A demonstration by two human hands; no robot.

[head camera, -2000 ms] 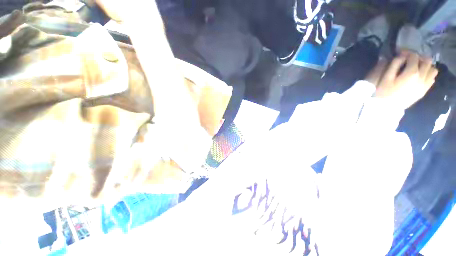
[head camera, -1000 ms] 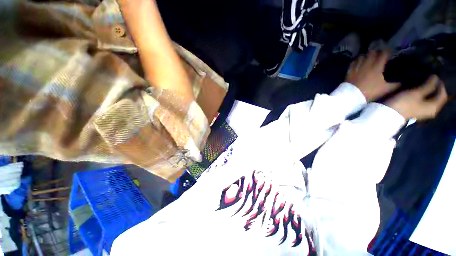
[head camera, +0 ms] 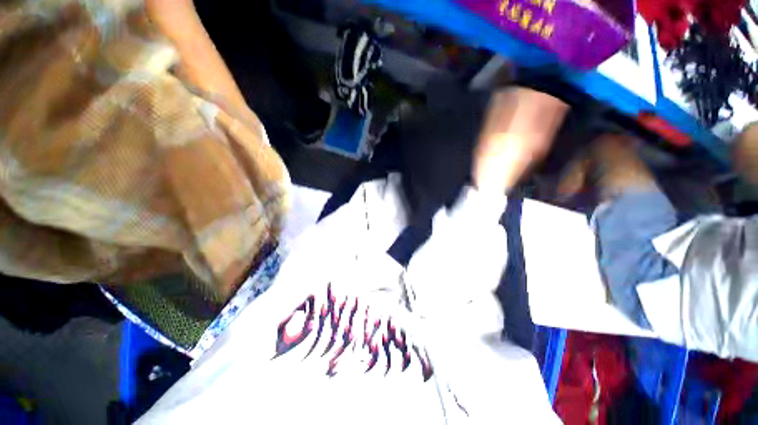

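Observation:
A blurred black garment piece (head camera: 440, 137) rises from my lap in the middle of the view. My right hand (head camera: 522, 133) is beside its right edge, below the blue table edge. The hand is strongly blurred, so I cannot tell whether the fingers grip the cloth. My left sleeve ends at the left of the black cloth. My left hand does not show; the cloth may cover it.
The blue-edged table (head camera: 611, 87) crosses the upper right, bearing a purple carton (head camera: 573, 33) and red fabric (head camera: 686, 17). A person in plaid (head camera: 141, 158) is close at left. At right are another person's blue-grey sleeve (head camera: 636, 249), a white panel (head camera: 561, 270) and a blue crate (head camera: 657, 378) with red fabric.
The view has swung right, bringing in the table and carton. Both hands showed at the black cloth before; now only my right hand shows, and the cloth stands higher between my sleeves.

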